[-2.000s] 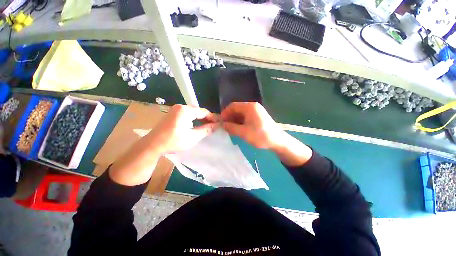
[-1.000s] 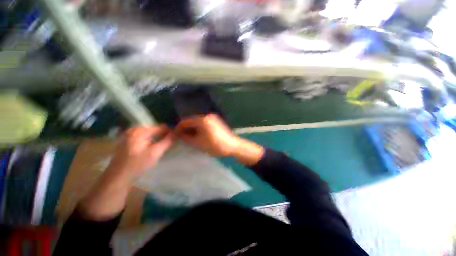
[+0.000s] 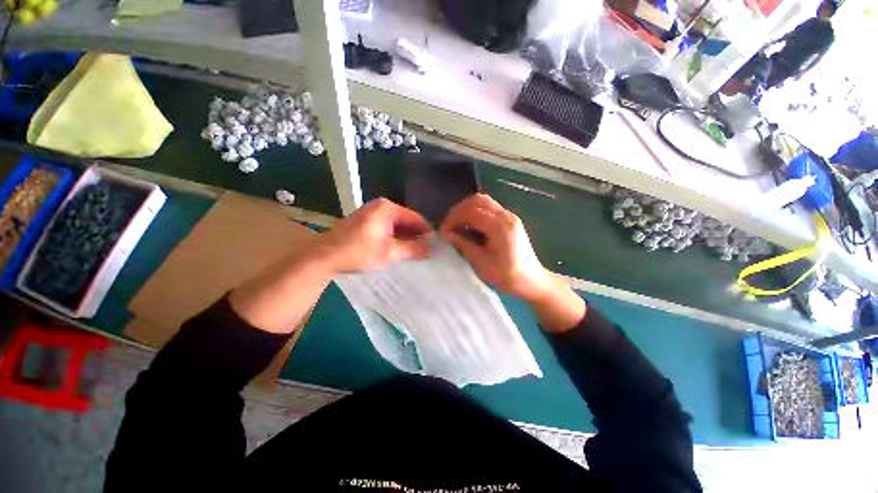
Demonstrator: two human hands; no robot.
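Observation:
My left hand and my right hand meet above the bench, fingertips almost touching. Between them they hold the top edge of a translucent white plastic bag or sheet. It hangs down towards me, crinkled, with a torn or open part at its lower left. Whether a small part is also pinched between the fingertips cannot be told. A brown cardboard sheet lies on the green mat beneath and left of my left forearm.
Silver-grey parts lie heaped behind, with more at right. A black tray sits behind my hands. A white-edged box is left, a blue bin right. A pale post and shelf edge stand ahead. A red stool is lower left.
The view swung right and partly back. The hands stay together at the bag's top edge; the bag now hangs more spread out. More of the right-hand bins shows.

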